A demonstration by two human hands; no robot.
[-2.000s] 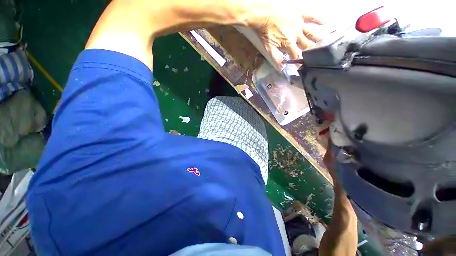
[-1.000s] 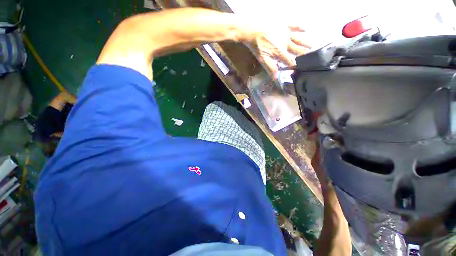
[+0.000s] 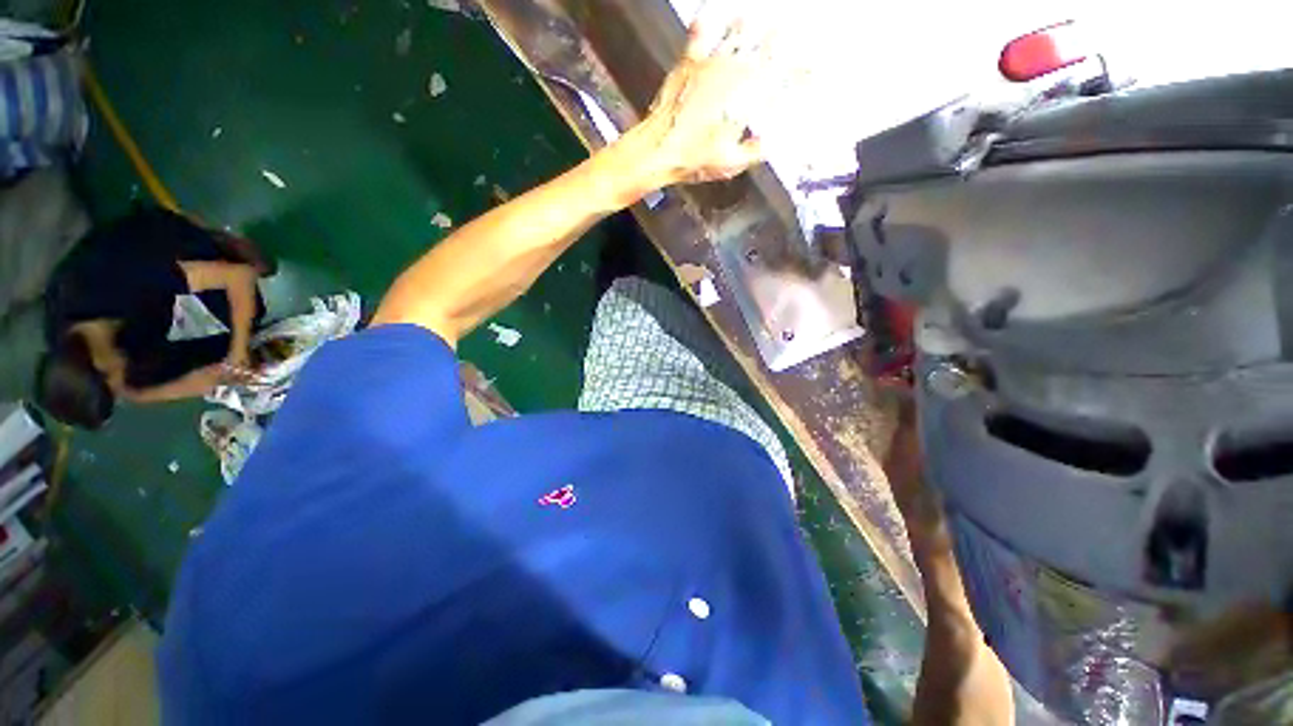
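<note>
The grey housing of the cutting machine [image 3: 1106,270] fills the right side, with a red knob [image 3: 1039,53] above it. Its silver base plate [image 3: 794,305] shows at the housing's left, reaching over the table's wooden edge. My left hand [image 3: 713,107] is spread at the edge of the overexposed white paper [image 3: 879,43], up and left of the plate, with nothing seen in it. My right forearm runs up under the housing to a red handle [image 3: 895,341]. My right hand [image 3: 902,426] is mostly hidden and dark there, so its grip does not show. The knife is not clearly visible.
The worn brown table edge [image 3: 837,454] runs diagonally, with scraps on it. A person in dark clothes [image 3: 149,305] is low at the left beside white and clear wrapping [image 3: 305,348]. Scraps lie on the green floor [image 3: 340,142]. Stacked items stand at the lower left.
My left hand has moved up and left, away from the machine's front, and its fingers are more spread. The person at the left has come more into view. The machine has hardly moved.
</note>
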